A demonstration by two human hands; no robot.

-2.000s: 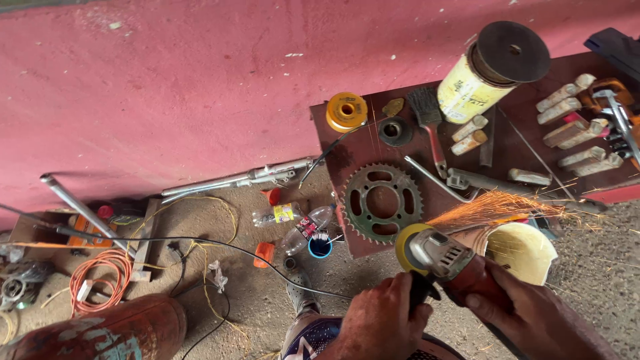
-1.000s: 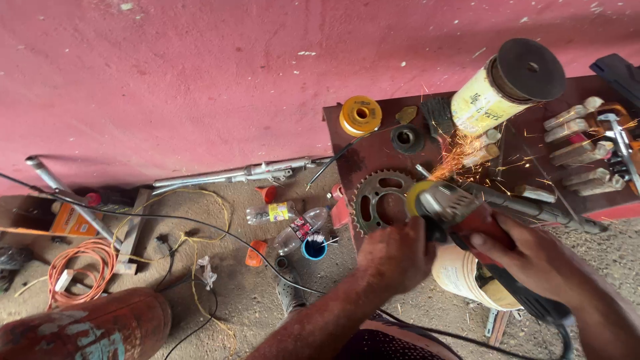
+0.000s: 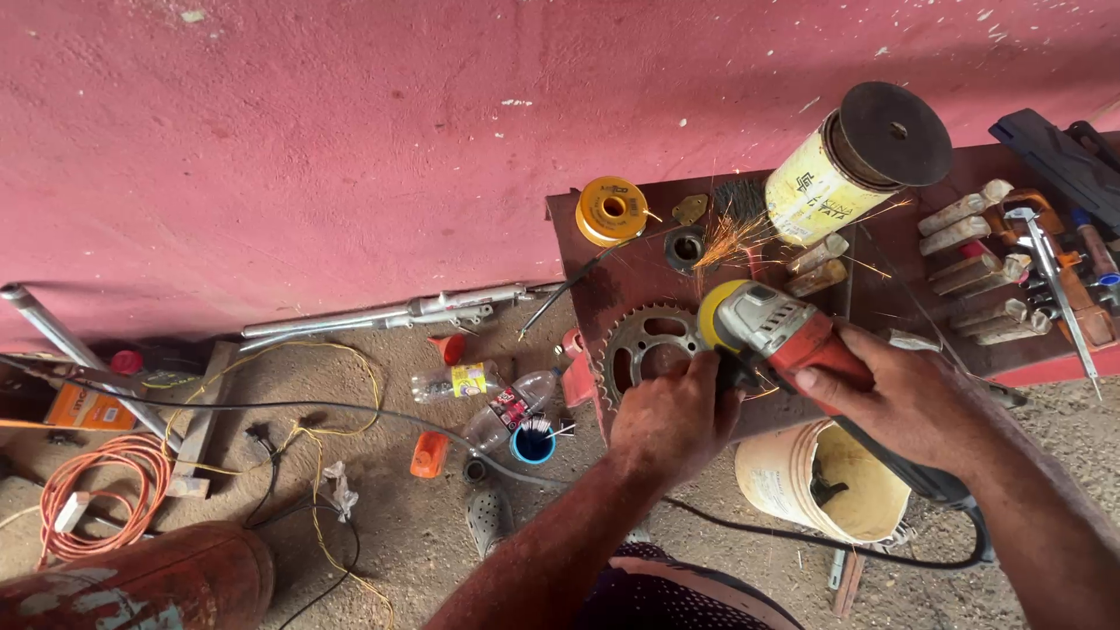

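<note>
My right hand (image 3: pixel 892 394) grips the red body of an angle grinder (image 3: pixel 787 328). My left hand (image 3: pixel 669 420) is closed round the grinder's black side handle, close to the sprocket's lower edge. The yellow disc of the grinder overlaps the right edge of a toothed metal sprocket (image 3: pixel 619 360) on the dark red table (image 3: pixel 577 262). Orange sparks fly up from the disc toward a black-bristled brush (image 3: pixel 739 199). The exact contact point is hidden by the disc. A dark metal ring (image 3: pixel 684 248) lies above the sprocket.
An orange-yellow spool (image 3: pixel 612 210), a yellow can (image 3: pixel 814 197), pale blocks (image 3: pixel 958 234) and a caliper (image 3: pixel 1054 284) are on the table. A bucket (image 3: pixel 774 477) stands below its edge. The grinder's black cord (image 3: pixel 744 528) hangs over the floor; a red cylinder (image 3: pixel 175 577) is lower left.
The grinder, in both hands, has shifted across the sprocket's right side. Its sparks flew rightward two seconds ago and now rise upward. The bent metal rod on the table is no longer visible.
</note>
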